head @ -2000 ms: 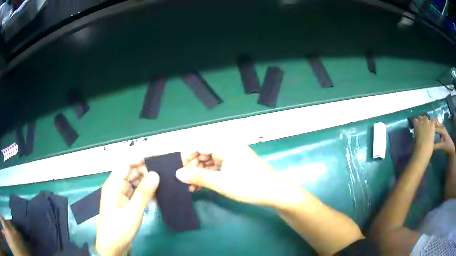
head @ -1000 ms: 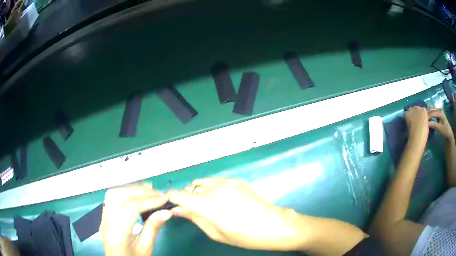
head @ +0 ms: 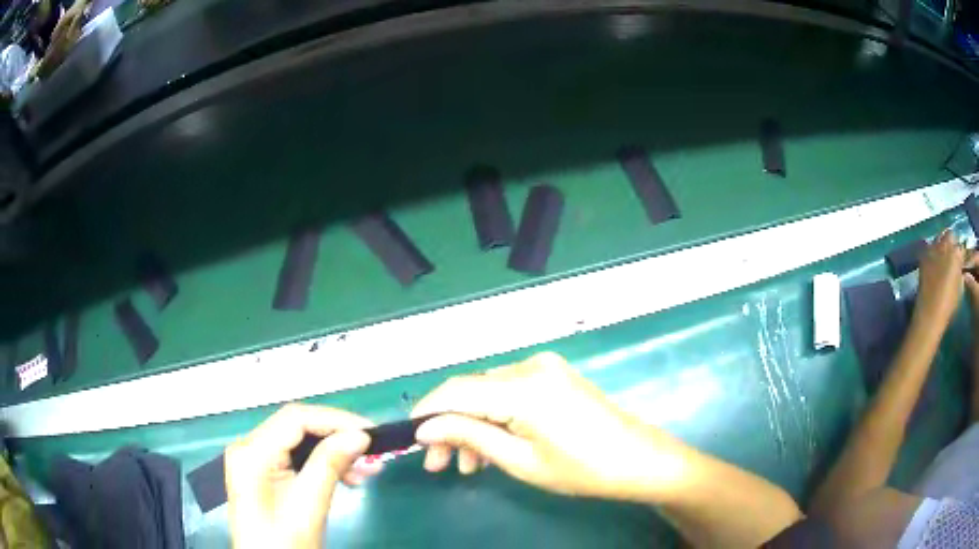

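Observation:
A dark piece (head: 393, 436) is held level between my two hands, folded into a narrow bar, with a red-and-white edge showing below it. My left hand (head: 288, 472) grips its left end between thumb and fingers. My right hand (head: 515, 429) grips its right end the same way. A pile of dark cut pieces (head: 120, 499) lies on the table at the lower left, and another dark piece (head: 209, 485) lies between the pile and my left hand, partly hidden by that hand.
Several dark strips (head: 537, 230) lie spaced on the green belt (head: 429, 316) beyond the white rail (head: 483, 325). A red-and-white patterned piece (head: 33, 371) is at the belt's far left. At right are a white block (head: 826, 311), dark pieces (head: 875, 322) and another person's arms (head: 896, 397).
The dark piece was first held as a wide flat panel hanging down; it is now a narrow folded bar. My right hand has shifted slightly right along it, uncovering its middle. The camera view has shifted slightly.

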